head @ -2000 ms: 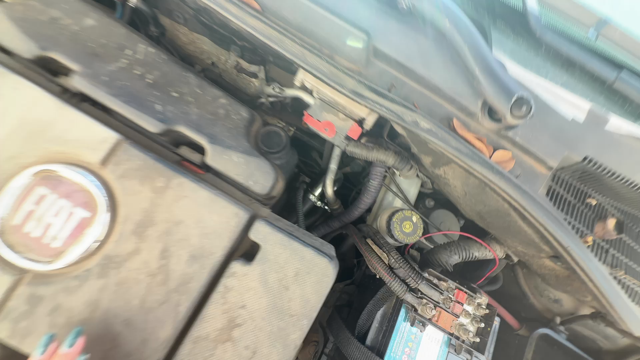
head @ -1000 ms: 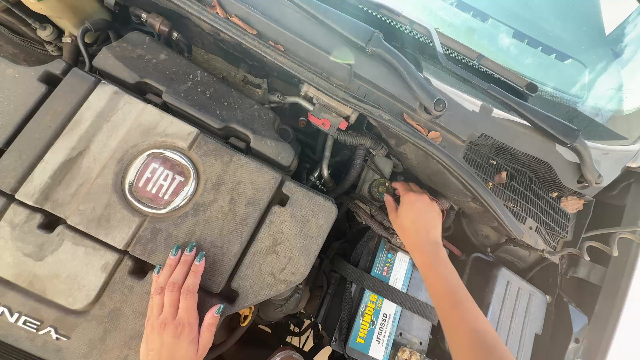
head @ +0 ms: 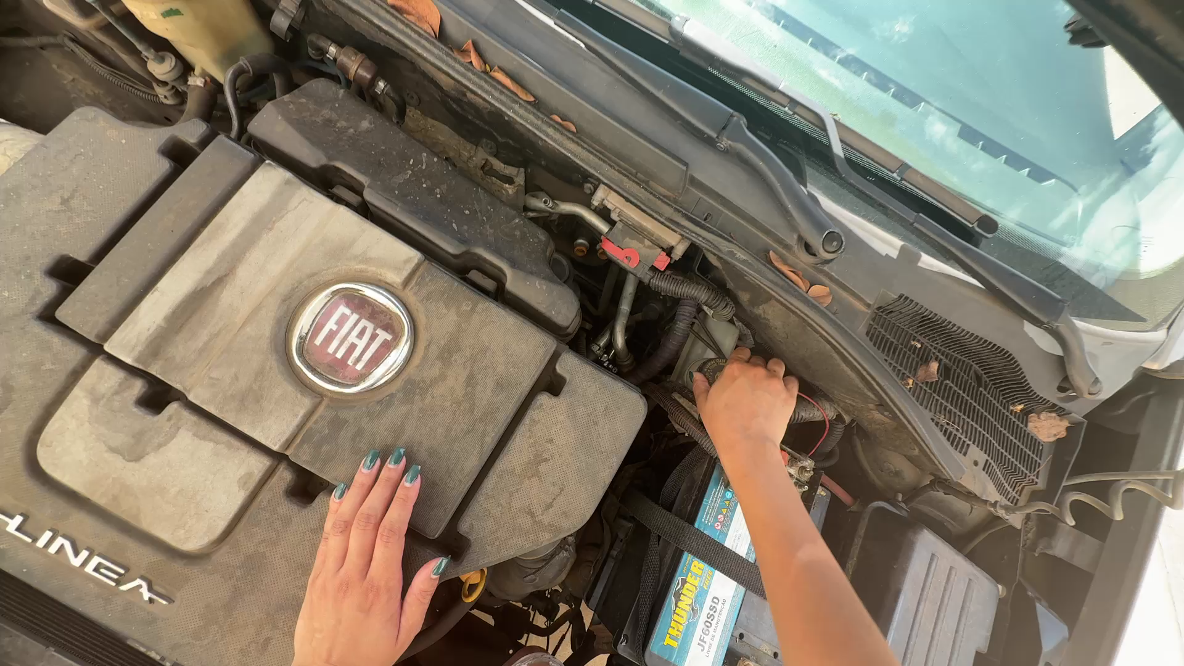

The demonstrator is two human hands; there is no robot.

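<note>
My left hand [head: 365,564] lies flat, fingers slightly apart, on the dusty plastic engine cover [head: 499,370], below the round Fiat badge [head: 351,338]. My right hand [head: 747,398] reaches across the car battery [head: 708,564], its curled fingers over the cap of the brake fluid reservoir [head: 698,347]. Most of the cap is hidden by the fingers, and how firmly they hold it is hard to tell. Beside the right hand are ribbed hoses [head: 694,291], a thin red wire [head: 823,421] and the battery terminals [head: 800,470].
A black strap [head: 694,541] crosses the battery. A black plastic box [head: 934,583] stands right of it. Behind run the cowl edge, a vent grille [head: 962,388] with dry leaves, and the wiper arms [head: 777,185]. The yellow dipstick handle [head: 474,585] is near the left hand.
Two seconds ago the reservoir cap was uncovered and only left fingertips showed. By one second ago my right hand was at the cap and my left lay on the cover; both remain there.
</note>
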